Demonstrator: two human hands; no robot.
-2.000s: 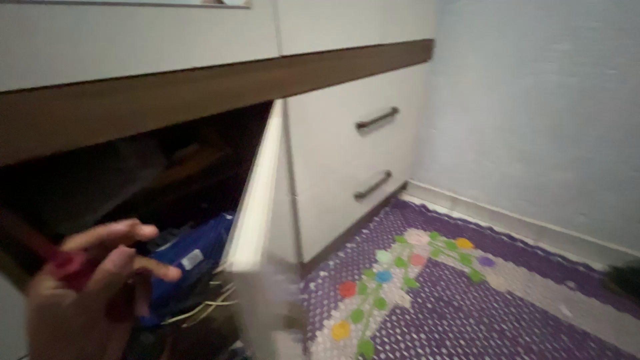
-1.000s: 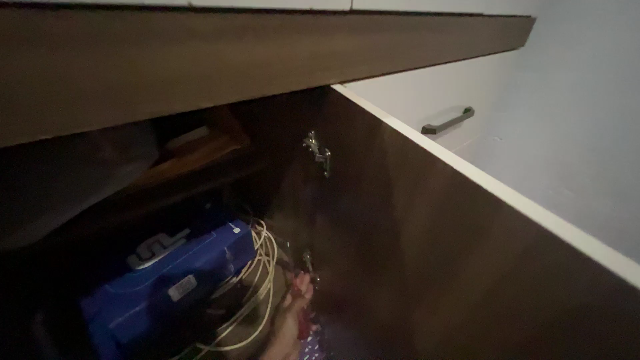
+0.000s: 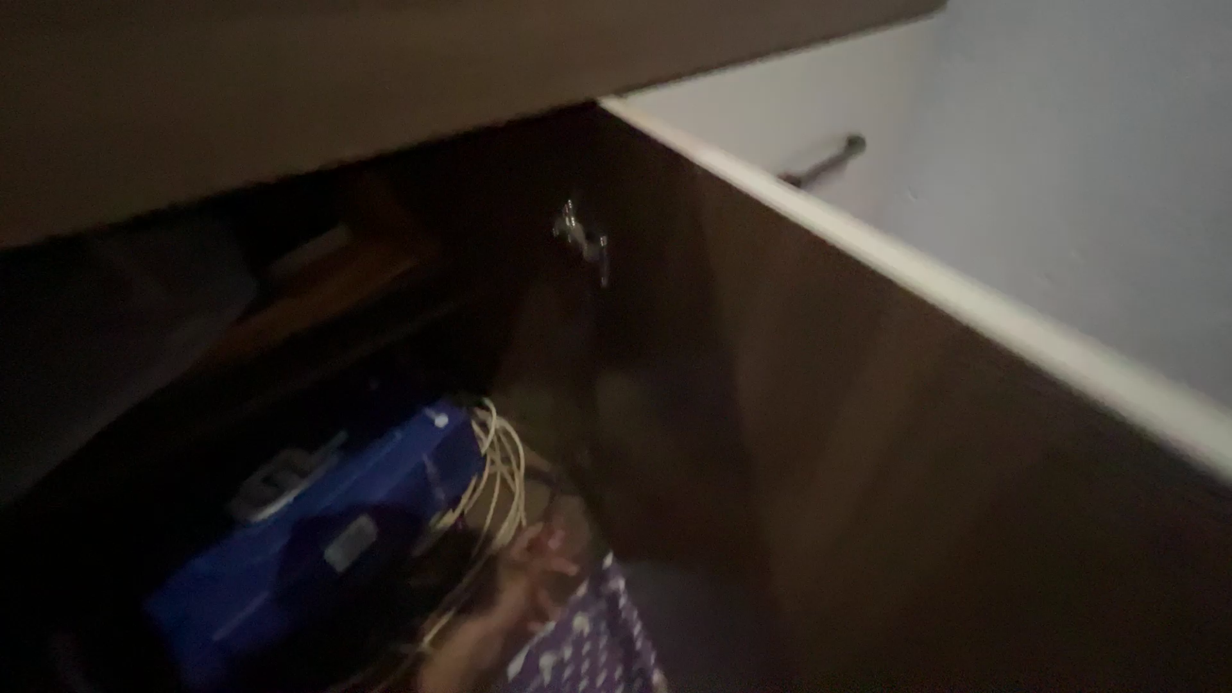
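Observation:
One bare hand, which looks like my left hand, is low in the cabinet opening, beside the pale looped cable and close to the inner face of the open cabinet door. Its fingers are blurred, so whether they hold anything cannot be told. To its left lies a blue box with a pale label on its side. A metal hinge joins the door to the cabinet, higher up than the hand. My right hand is out of view.
A brown cabinet rail crosses above the opening. Behind the door edge are a drawer handle and a pale wall. A grey shape fills the dark left interior. Purple and white crocheted rug shows below the hand.
The view has moved closer to the cabinet interior. The hand, at the lower left two seconds ago near something red, is now low by the door's hinge side. The door stands wider than two seconds ago.

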